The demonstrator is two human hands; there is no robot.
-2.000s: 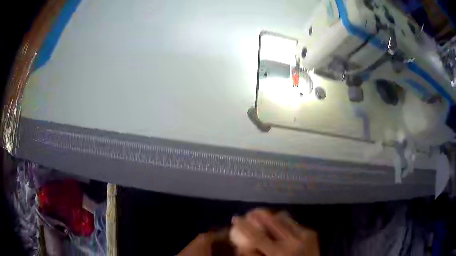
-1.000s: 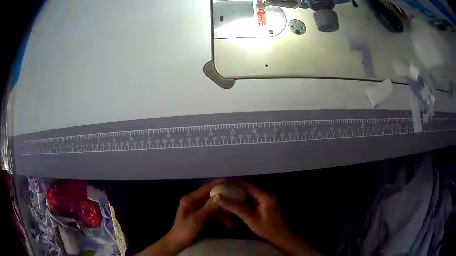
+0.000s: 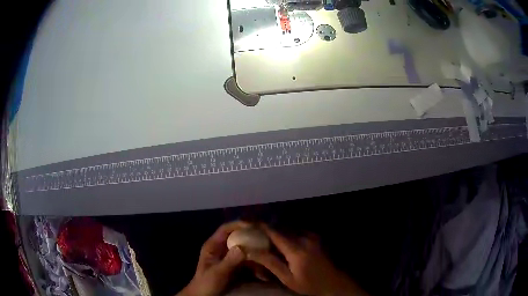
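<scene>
A small cream, round item (image 3: 248,239) is held between my two hands, below the front edge of the sewing table, near my lap. It looks smooth; what it is I cannot tell for sure. My left hand (image 3: 215,263) holds its left side, with the thumb on its lower front. My right hand (image 3: 298,260) holds its right side, with fingers curled round it. The lower parts of both hands run towards the bottom edge of the picture.
The sewing table (image 3: 127,87) has a ruler (image 3: 260,156) along its grey front edge. The machine's lit needle plate (image 3: 260,29) is at the top. Scraps (image 3: 427,100) lie at the right. A red bundle (image 3: 90,245) is at lower left, grey fabric (image 3: 472,231) at lower right.
The view has tilted down and shifted since two seconds ago. My hands, blurred then, now show clearly around the cream item. Since one second ago they appear slightly lower and more of the item shows.
</scene>
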